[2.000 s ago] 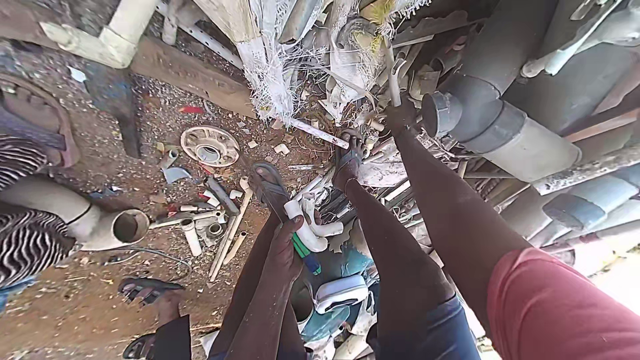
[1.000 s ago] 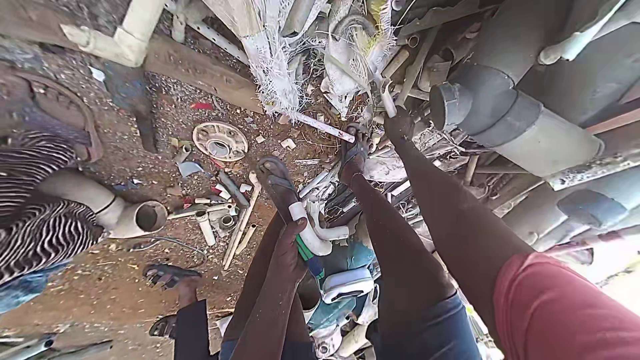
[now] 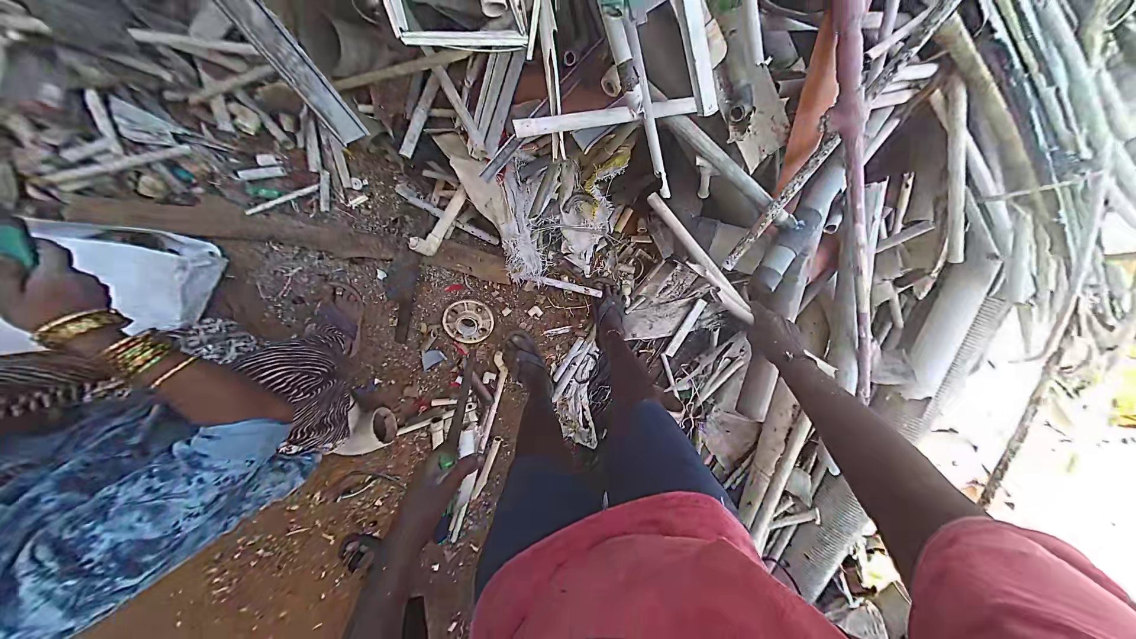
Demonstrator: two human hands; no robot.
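Low in the head view, my left hand point(image 3: 441, 479) is closed around what looks like a long, dark tool point(image 3: 460, 410) with green at its grip; its exact kind cannot be told. Beneath it on the ground lie white and cream plastic pipe pieces point(image 3: 491, 399). On the other side, my right hand point(image 3: 774, 335) grips a long off-white plastic pipe point(image 3: 697, 248), which slants up and left over the scrap heap. The fingers of that hand are partly hidden in shadow.
A person with bangles point(image 3: 204, 386) is close at the left, beside a white container point(image 3: 169, 266). A round plastic wheel-like part point(image 3: 468, 321) lies near my sandalled foot point(image 3: 525, 349). Piled pipes and a reddish pole point(image 3: 854, 195) crowd the right; a wooden beam point(image 3: 355, 241) crosses the ground.
The white pipe elbow seen in my left hand earlier is no longer there. That hand has moved away from my legs to the left. The view has shifted widely.
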